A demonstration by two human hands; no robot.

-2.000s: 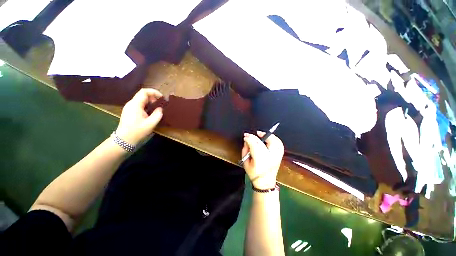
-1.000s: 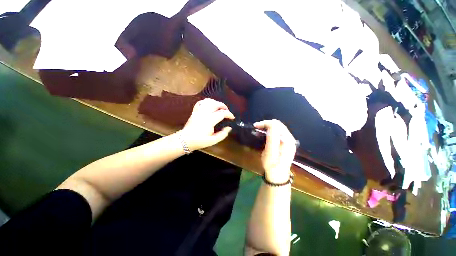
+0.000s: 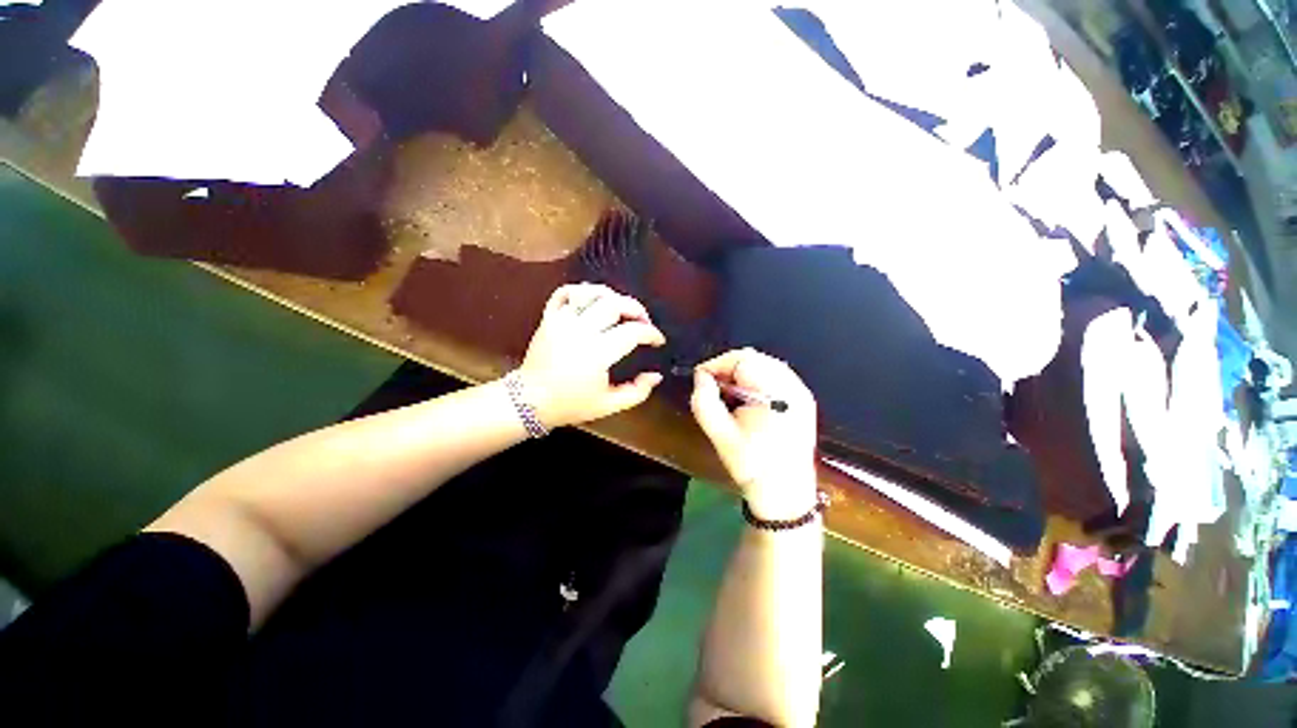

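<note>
My right hand, with a dark beaded bracelet, holds a thin marking pen at the table's front edge. The pen's dark end points right and its other end points left toward my left hand. My left hand, with a metal bracelet, pinches the dark edge of a cut ply between thumb and fingers. The small red-brown cut-piece stack lies flat left of my left hand, partly under it. The black bundle of cut pieces lies right of my hands. The pen's tip is too small to tell.
Large cut blocks with white paper on top stand behind and at the left. A white strip lies by the black bundle. A pink scrap and white offcuts lie at the right. A round basket-like thing is below the corner.
My left hand has moved right from the red-brown stack to the dark ply. The pen, earlier pointing up and right, now lies lower, its dark end to the right. Both hands are close together.
</note>
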